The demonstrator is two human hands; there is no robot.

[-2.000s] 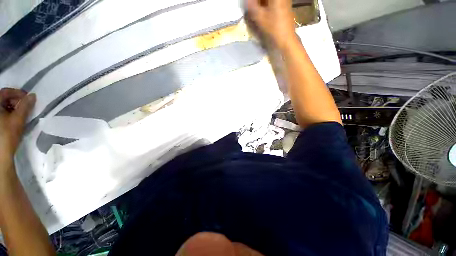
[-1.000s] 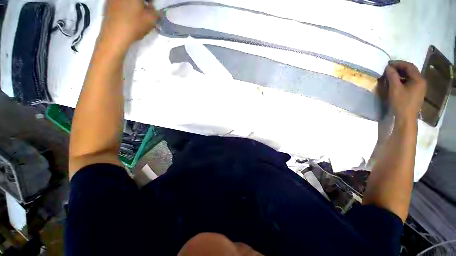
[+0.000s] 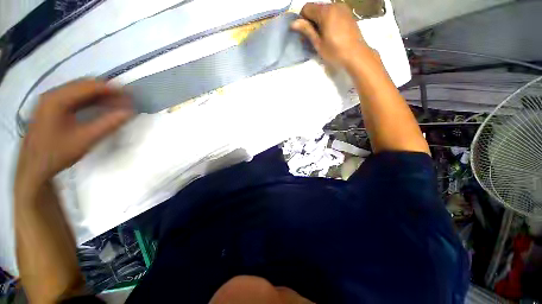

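A wide grey strip lies along the white-covered table. My right hand grips its right end between thumb and fingers, and the strip looks creased there. My left hand is blurred at the strip's left end, thumb and fingers apart; whether it holds the strip cannot be told. Beyond, a narrow dark-edged band forms a long curved loop, partly hidden behind my left hand.
The white table cover has yellow-brown scorch stains. A brown iron rest is at the top edge, dark fabric at the upper left. White scraps lie below the table edge. A green crate is below left, a fan at right.
My left hand has come from the narrow band to the wide strip's left end. My right hand has moved onto the strip's right end. The camera view has swung right.
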